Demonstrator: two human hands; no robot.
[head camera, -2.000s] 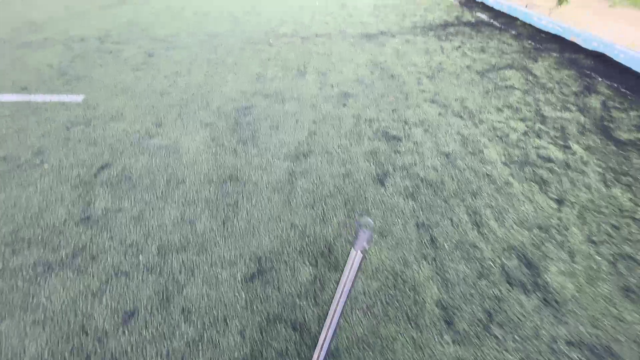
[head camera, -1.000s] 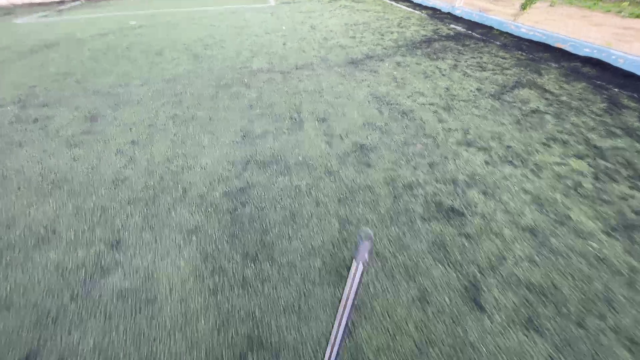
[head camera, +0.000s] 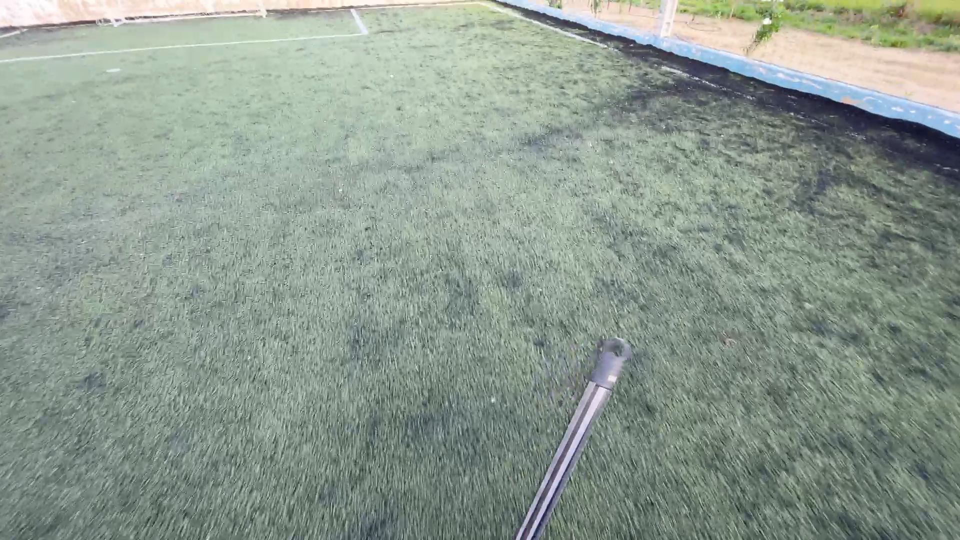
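Observation:
A striped pole (head camera: 568, 454), likely a broom or tool handle, rises from the bottom edge, right of the middle. Its end carries a dark plastic cap with a hanging hole (head camera: 612, 361). The pole leans to the upper right over green artificial turf (head camera: 420, 247). Neither my left hand nor my right hand is in the picture, and the pole's lower part is cut off by the frame.
A low blue kerb (head camera: 795, 77) borders the turf at the upper right, with black granules (head camera: 832, 112) along it. Beyond it are a post (head camera: 666, 18), sandy ground and plants. White lines (head camera: 187, 46) and a pale wall (head camera: 172, 7) lie at the far end.
The view has tilted up and moved forward, bringing the far line corner, wall and post into sight. The pole stays at about the same place in the picture.

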